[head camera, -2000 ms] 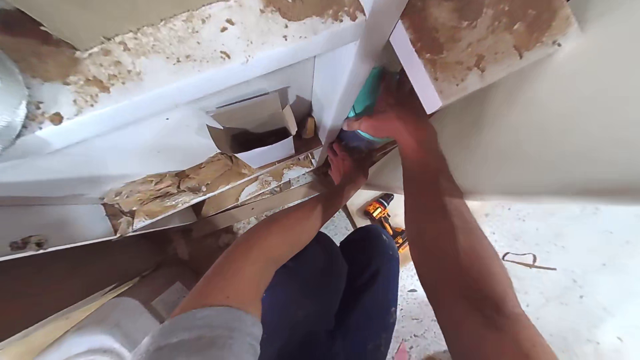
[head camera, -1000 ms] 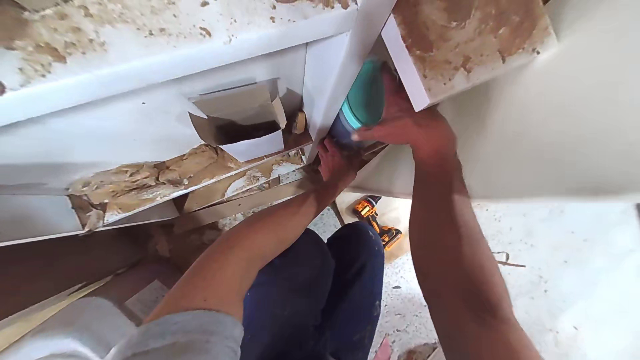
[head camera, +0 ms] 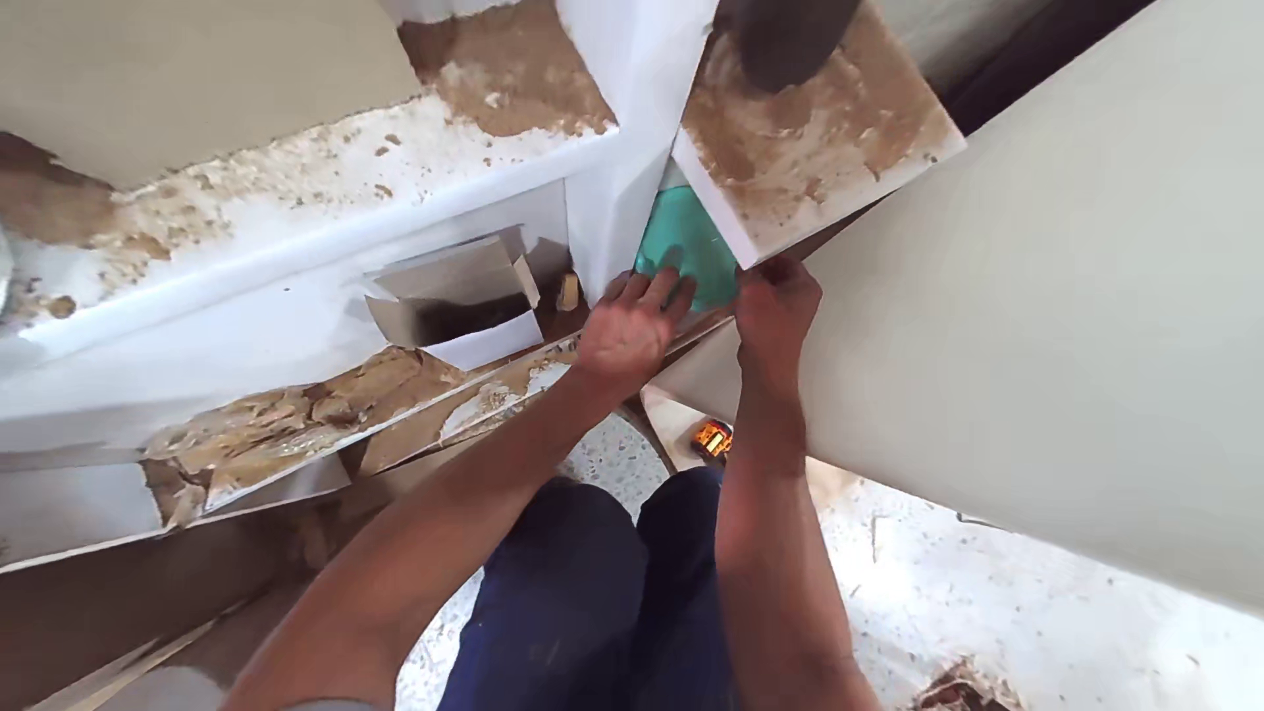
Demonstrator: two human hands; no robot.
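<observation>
A teal plastic container (head camera: 688,237), its full shape hidden, sits in the narrow gap between a white upright panel (head camera: 617,212) and a white board coated with brown residue (head camera: 810,148). My left hand (head camera: 629,331) rests its spread fingers on the container's near left part, palm turned up toward me. On the container's right side is my right hand (head camera: 777,301), fingers bent at the board's lower corner; whether they grip anything is hidden.
An opened cardboard box (head camera: 469,311) stands on the shelf at left, beside crumpled brown paper (head camera: 326,410). Below, an orange power tool (head camera: 712,438) lies near the floor. A large pale panel (head camera: 1027,326) fills the right side. Debris (head camera: 963,686) lies on the speckled floor.
My left hand has moved up onto the teal container, with its palm now showing. My right hand has shifted to the container's right side. The view has shifted.
</observation>
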